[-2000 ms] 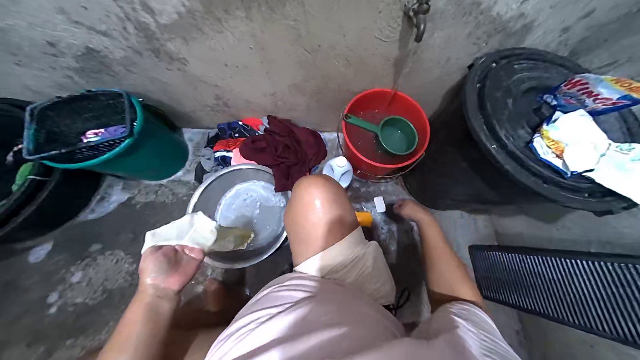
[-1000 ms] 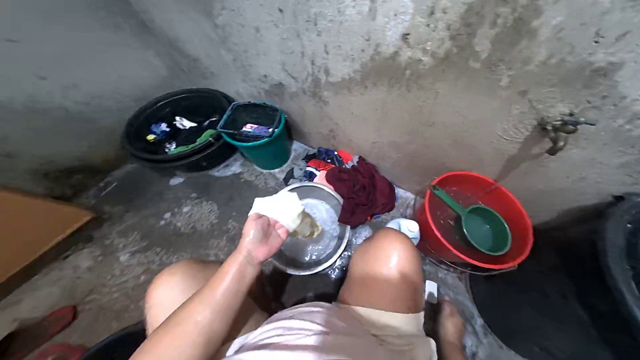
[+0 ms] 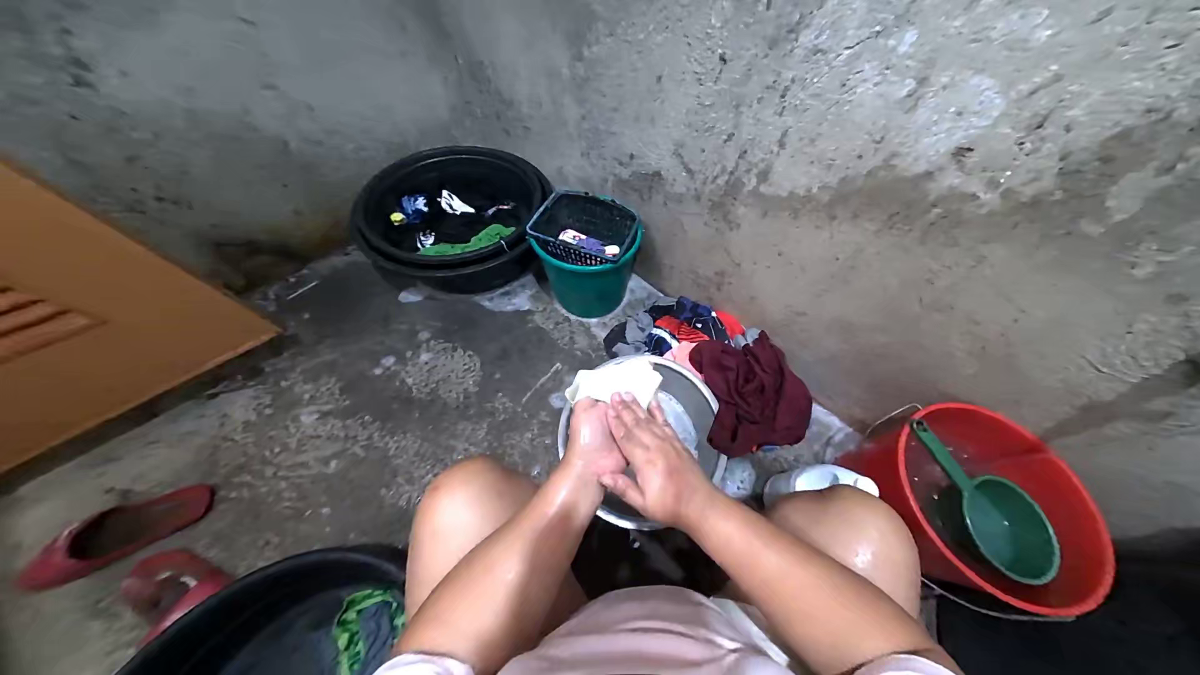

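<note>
My left hand (image 3: 594, 439) grips a wet white cloth (image 3: 616, 382) above a round metal basin (image 3: 705, 389) that has whitish water in it. My right hand (image 3: 658, 461) lies against the left one, its fingertips at the lower edge of the cloth; whether it also grips the cloth cannot be told. A maroon cloth (image 3: 757, 392) and a heap of mixed clothes (image 3: 677, 323) lie just beyond the basin, on its right. Near my right knee stands a white container (image 3: 817, 480), partly hidden.
At right is a red bucket (image 3: 1106, 562) with a green dipper (image 3: 1011, 527). Black tubs (image 3: 366, 225) and a green bucket (image 3: 589, 289) stand by the back wall. Another black tub (image 3: 272, 609), red shoes (image 3: 122, 534) and a brown panel (image 3: 122, 328) are at left.
My right hand has come from beside the right foot to meet my left hand at the white cloth. My left hand still has the cloth over the basin. The view has swung left.
</note>
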